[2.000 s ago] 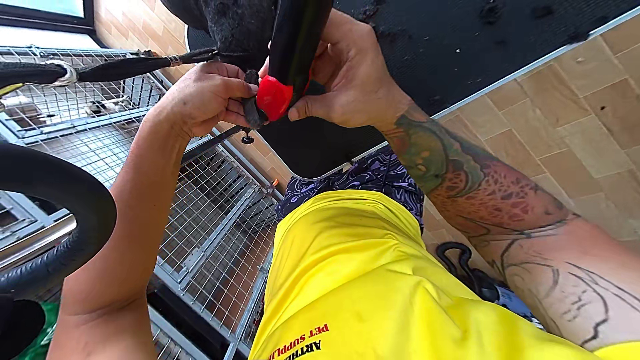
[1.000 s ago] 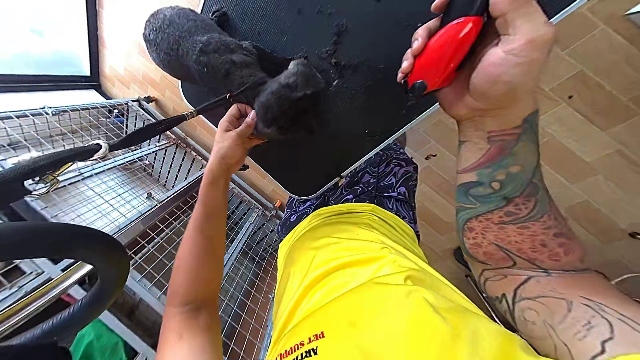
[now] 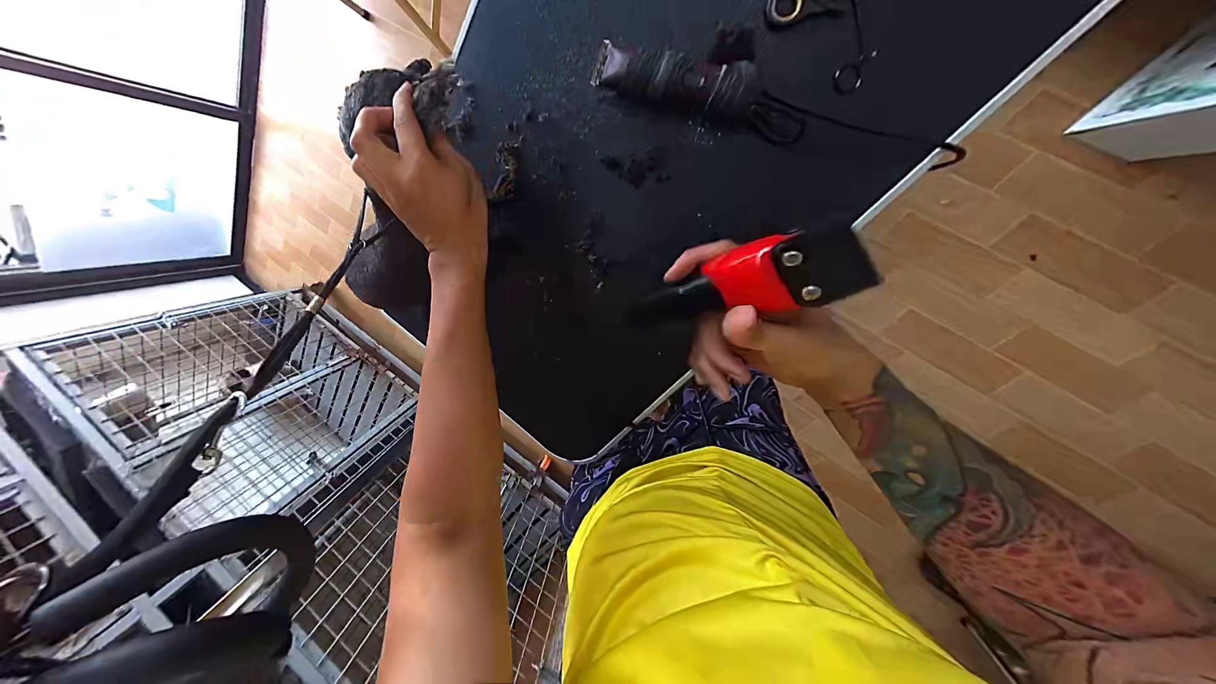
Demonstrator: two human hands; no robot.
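Note:
My left hand [image 3: 413, 176] rests on the dark curly-coated dog [image 3: 380, 90] at the left edge of the black grooming table [image 3: 560, 380], its fingers in the fur; whether they grip is not clear. A leash or grooming loop [image 3: 337, 275] runs from the dog down to the lower left. My right hand [image 3: 760, 337] holds a red and black grooming tool [image 3: 755, 275] over the table's near right edge, its exact kind blurred. Farther back lie a corded hair clipper [image 3: 674, 84] and a pair of scissors [image 3: 847, 76]. Clumps of dark fur [image 3: 635, 167] are scattered on the tabletop.
Wire cages [image 3: 256, 446] stand at the lower left, beside the table. A thick black padded tube [image 3: 171, 570] curves across the lower left corner. Tiled floor [image 3: 1054, 313] shows at the right, with a white box-like object [image 3: 1154, 104] at the upper right. A glass door or window stands upper left.
The view has shifted, now showing the clipper and scissors. My right hand was beside my left two seconds ago and is now well to its right, still holding the red and black tool.

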